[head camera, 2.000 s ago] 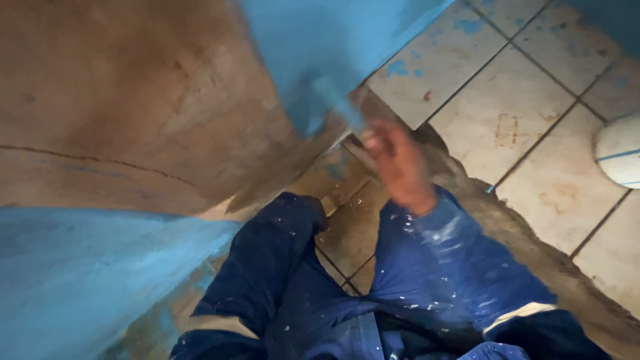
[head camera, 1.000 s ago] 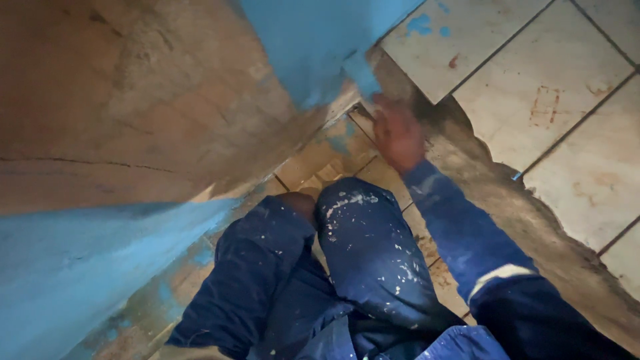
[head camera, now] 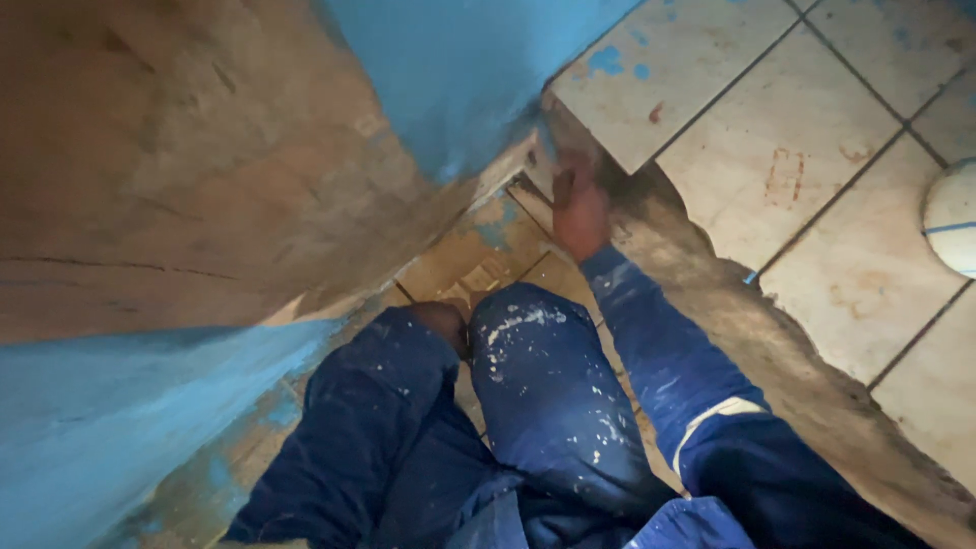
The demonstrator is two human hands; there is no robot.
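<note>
My right hand (head camera: 581, 212) is blurred at the foot of the wall corner, beside the rough step edge. Its fingers are closed around what looks like a paintbrush (head camera: 546, 136), of which only a blurred bluish part shows against the blue-painted wall (head camera: 457, 69). Next to my raised knee, my left hand (head camera: 446, 322) hangs low, partly hidden by the sleeve and knee; whether it holds anything cannot be seen. Bare brown plaster (head camera: 213, 160) borders the blue paint, with a lower blue wall area (head camera: 137, 412) at the left.
Pale tiles (head camera: 770, 130) with paint spots cover the raised surface at the right, above a broken, rough edge (head camera: 717, 305). A white rounded object with a blue line (head camera: 957, 217) stands at the right edge. Below lie stained floor tiles (head camera: 457, 259).
My right hand has moved from the blue wall down to the corner's foot, with the blue tool. My left hand, hardly visible two seconds ago, shows more beside my knee.
</note>
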